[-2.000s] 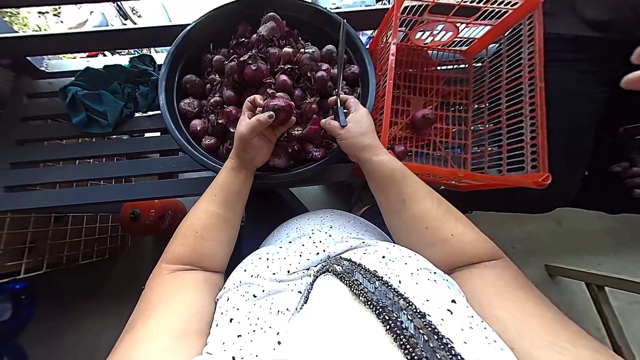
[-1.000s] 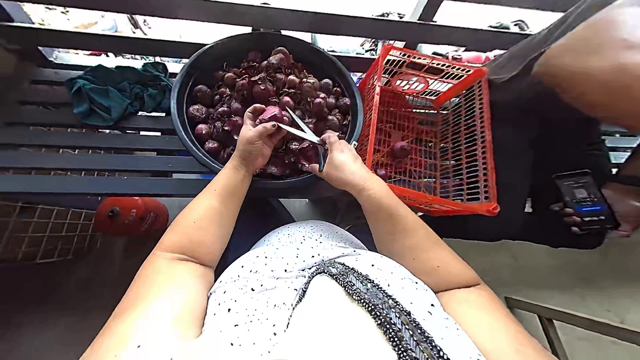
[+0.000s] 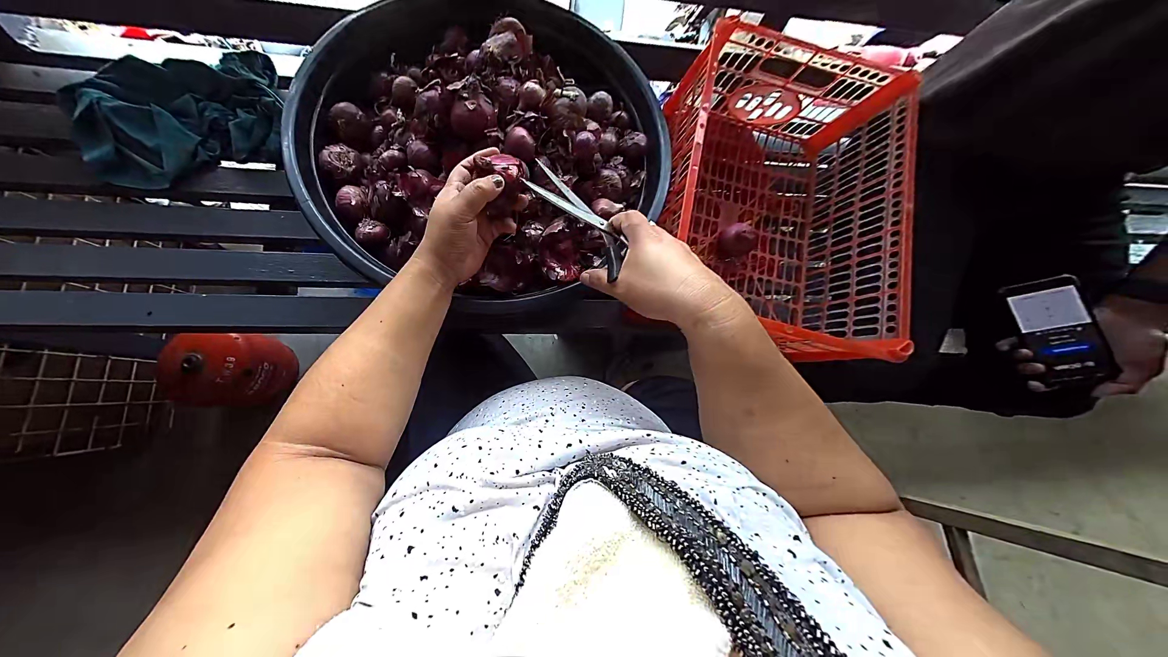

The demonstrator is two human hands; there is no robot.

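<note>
A round black tub (image 3: 306, 196) holds many red onions (image 3: 473, 116) with dry skins. Over its near half, my left hand (image 3: 464, 214) grips a red onion (image 3: 504, 168) between thumb and fingers. From the right, my right hand (image 3: 659, 265) holds a pair of scissors (image 3: 573, 204) by the dark handles. Their two metal blades are spread apart and point left, with one tip beside the gripped onion. Whether that blade touches the onion I cannot tell. The fingers inside the handles are partly hidden.
A red plastic crate (image 3: 899, 219) with an onion (image 3: 737, 239) in it stands right of the tub. A dark green cloth (image 3: 169, 119) lies on the slatted bench (image 3: 146, 219). A red canister (image 3: 228, 369) sits below. At right, another person's hand holds a phone (image 3: 1058, 330).
The scissor blades, together two seconds ago, are now spread, as they were one second ago. The other person's hand with the phone has come into view at right.
</note>
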